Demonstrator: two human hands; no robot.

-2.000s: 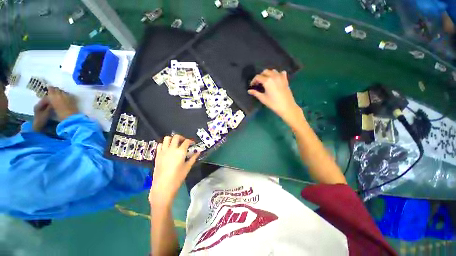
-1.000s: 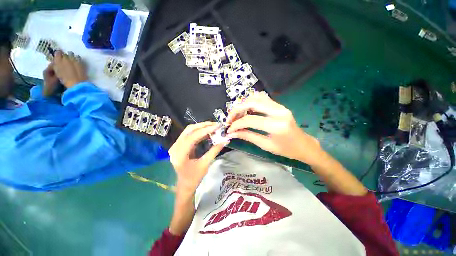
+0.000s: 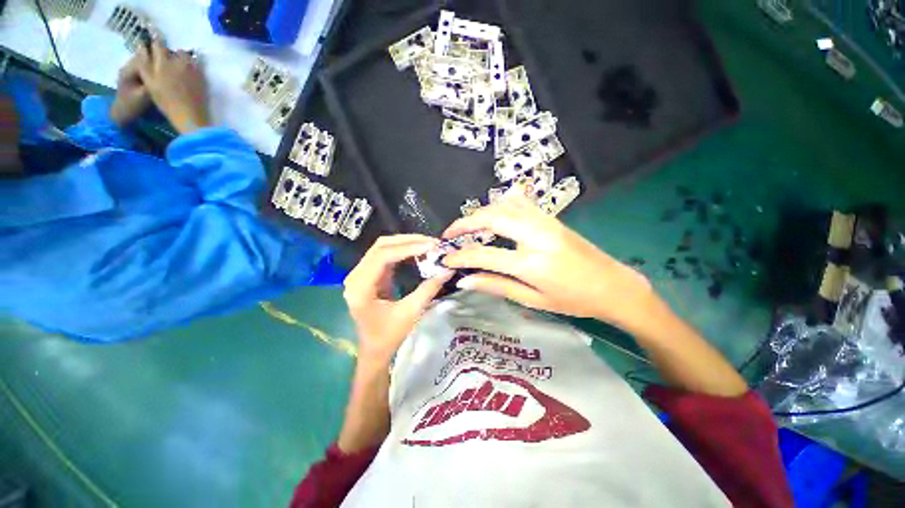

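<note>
My left hand [image 3: 385,293] and my right hand [image 3: 541,260] meet at the tray's near edge, just above my apron. Both hold one pale module plate [image 3: 433,261] between their fingertips; dark spots show on it, and the fingers hide part of it. Loose plates [image 3: 466,84] lie piled in the middle compartment of the black divided tray [image 3: 382,149]. Small black parts [image 3: 627,96] lie heaped in the right compartment. Fitted plates [image 3: 316,201] stand in two rows at the tray's lower left.
A clear plastic scrap [image 3: 415,208] lies near the tray's lower edge. At left, a person in a blue smock [image 3: 189,228] works by a blue bin [image 3: 260,18]. Black bits [image 3: 700,238] are scattered on the green bench. A plastic bag [image 3: 824,367] and a black cable lie at right.
My right hand has come from the right compartment to meet my left hand, and both now hold the plate. The view has shifted, so the tray appears higher and further right.
</note>
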